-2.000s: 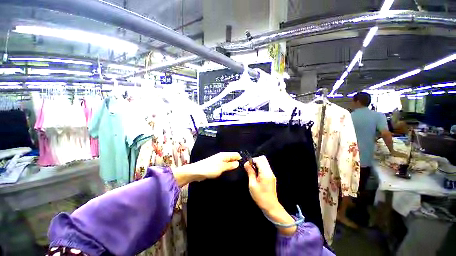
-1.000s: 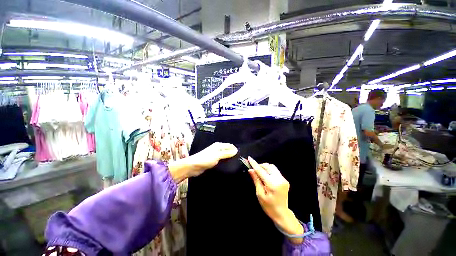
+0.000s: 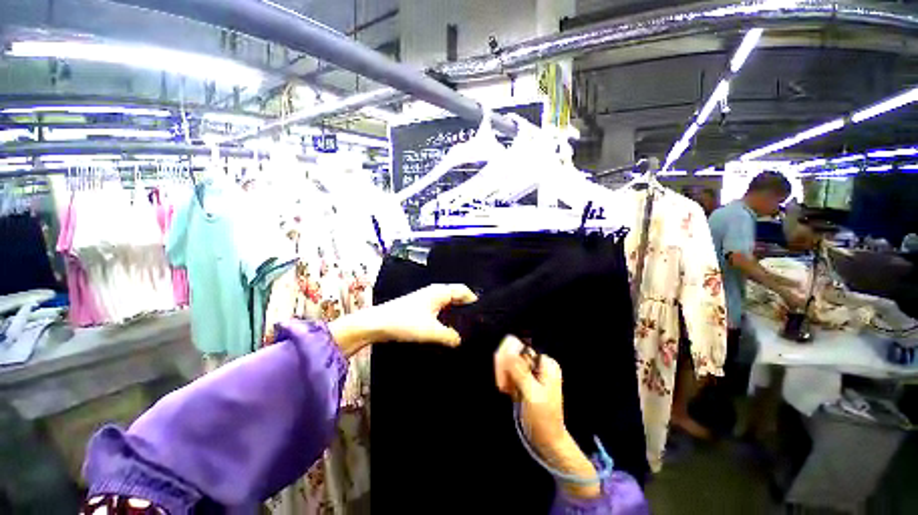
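A black garment (image 3: 483,433) hangs in front of me at centre, its top edge under white hangers (image 3: 473,191). My left hand (image 3: 413,314) is at its upper part, thumb and fingers spread apart against the cloth, with slight folds by the fingertips. My right hand (image 3: 533,387) is just right of and below it, in front of the cloth, fingers curled around small dark thread snips (image 3: 531,358). The snips are mostly hidden by the fingers and hard to see against the black.
A grey rail (image 3: 362,70) runs overhead. Floral dresses (image 3: 676,272) hang on both sides, with a teal top (image 3: 216,262) and pink and white clothes (image 3: 121,251) further left. A person (image 3: 740,236) stands at a white worktable (image 3: 805,352) on the right. A chalkboard (image 3: 418,151) is behind the hangers.
My left thumb and fingers have spread apart. My right hand has closed around the snips, turned and moved slightly down; their blades, visible a second ago, are hidden now.
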